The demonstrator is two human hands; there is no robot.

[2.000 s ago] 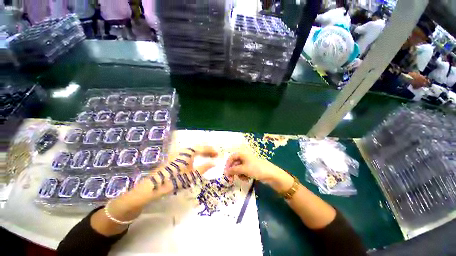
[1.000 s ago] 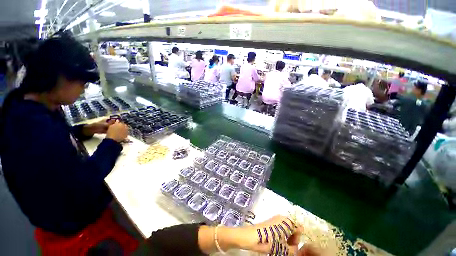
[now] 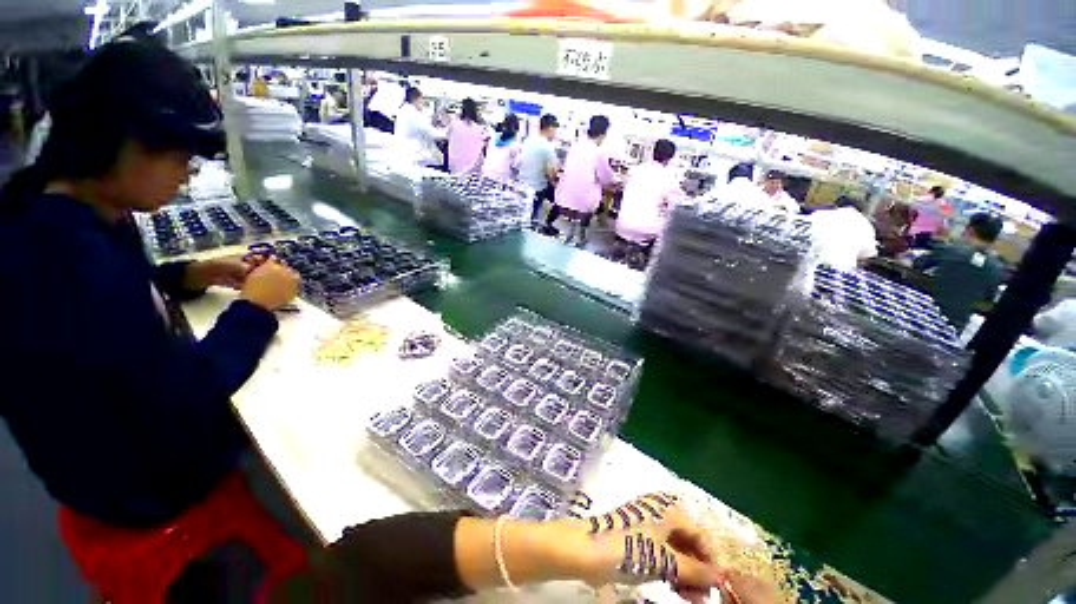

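My left hand (image 3: 649,545) is at the bottom edge, with rows of dark strips (image 3: 643,557) stuck on its back and fingers. Its fingertips are partly hidden near my right hand. My right hand (image 3: 752,586) is cut off by the bottom edge and blurred, close beside the left fingers. A small white patch shows below the left hand; I cannot tell what it is or whether either hand grips something. A clear blister tray (image 3: 507,413) with rows of rounded rectangular frames (image 3: 493,485) lies left of and beyond my hands.
A person in dark clothes (image 3: 112,354) works at the left beside a tray of dark parts (image 3: 342,269). Pale scraps (image 3: 352,341) and a dark pile (image 3: 419,343) lie on the white sheet. Tall tray stacks (image 3: 722,277) stand beyond the green bench (image 3: 708,407). A shelf beam (image 3: 519,53) crosses above.
The view has swung up and left from the bench to the hall and the neighbouring person. My hands have gone from mid-picture to the bottom edge. Since one second ago, the view has shifted slightly.
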